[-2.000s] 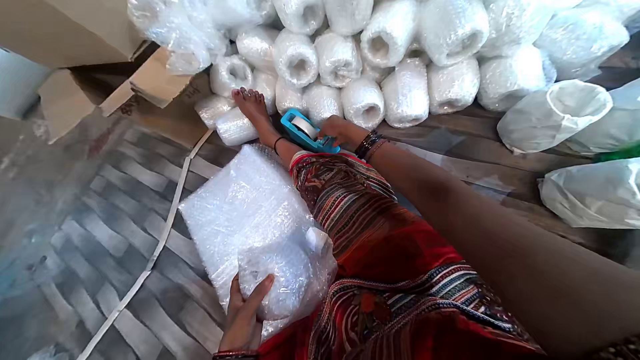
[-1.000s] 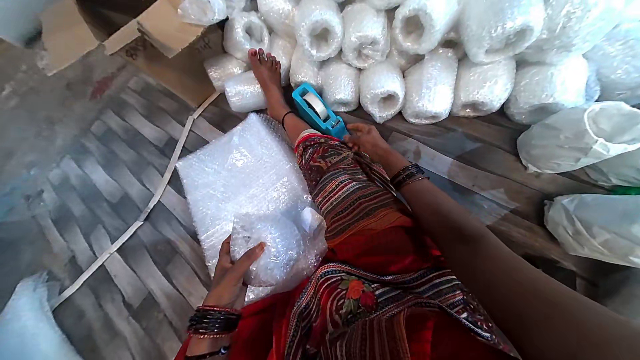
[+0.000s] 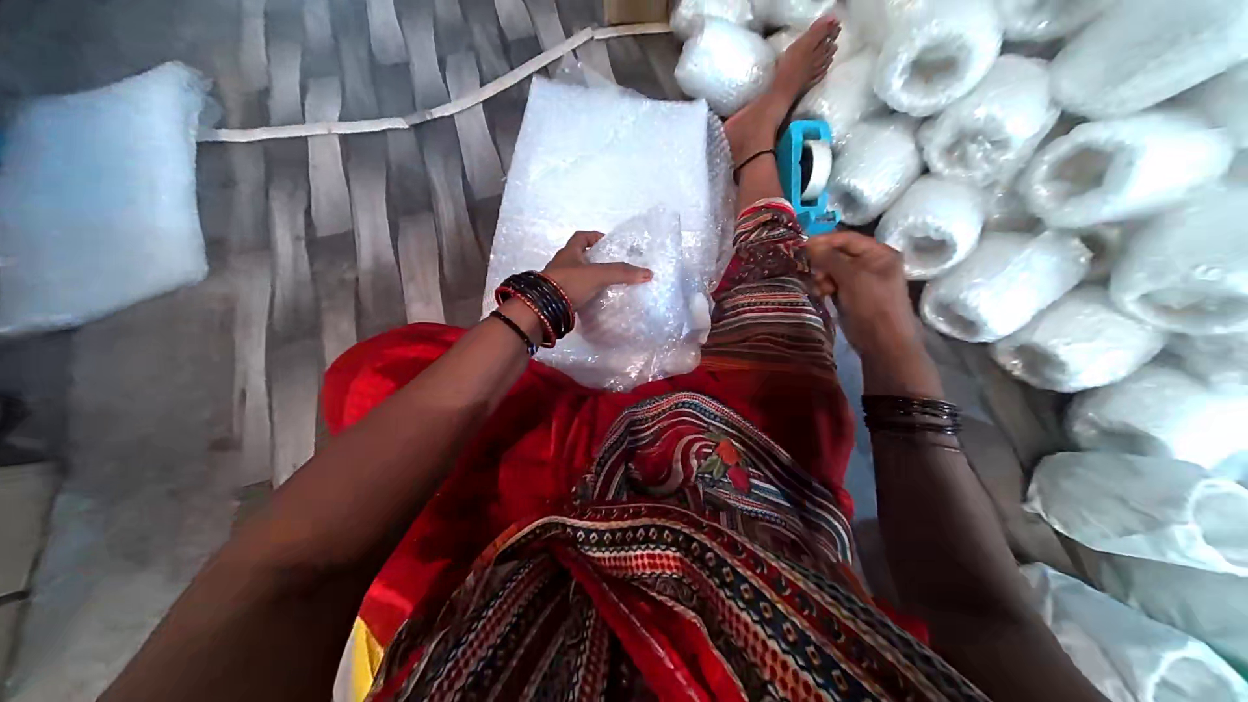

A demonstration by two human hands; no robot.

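Observation:
My left hand (image 3: 597,275) rests on a bubble-wrapped bundle (image 3: 639,317), its thumb and fingers spread around it. The bundle lies at the near end of a stack of bubble-wrap sheets (image 3: 604,166), close to my lap. What is inside the wrap cannot be made out. My right hand (image 3: 858,268) is beside my shin, at the near end of a blue tape dispenser (image 3: 807,175) with a roll of clear or white tape. Its fingers are curled together; whether they pinch a piece of tape is too small to tell.
Many bubble-wrapped cylindrical items (image 3: 1004,117) are heaped on the right. White wrapped rolls (image 3: 1131,497) lie at the lower right. Another bubble-wrap stack (image 3: 97,195) is at the left. A pale strap (image 3: 361,127) crosses the woven mat (image 3: 370,205). My bare foot (image 3: 804,63) rests against the heap.
The view has swung round. My left hand stays on the wrapped bundle. My right hand, on the tape dispenser before, is now just off its near end with the fingers drawn together.

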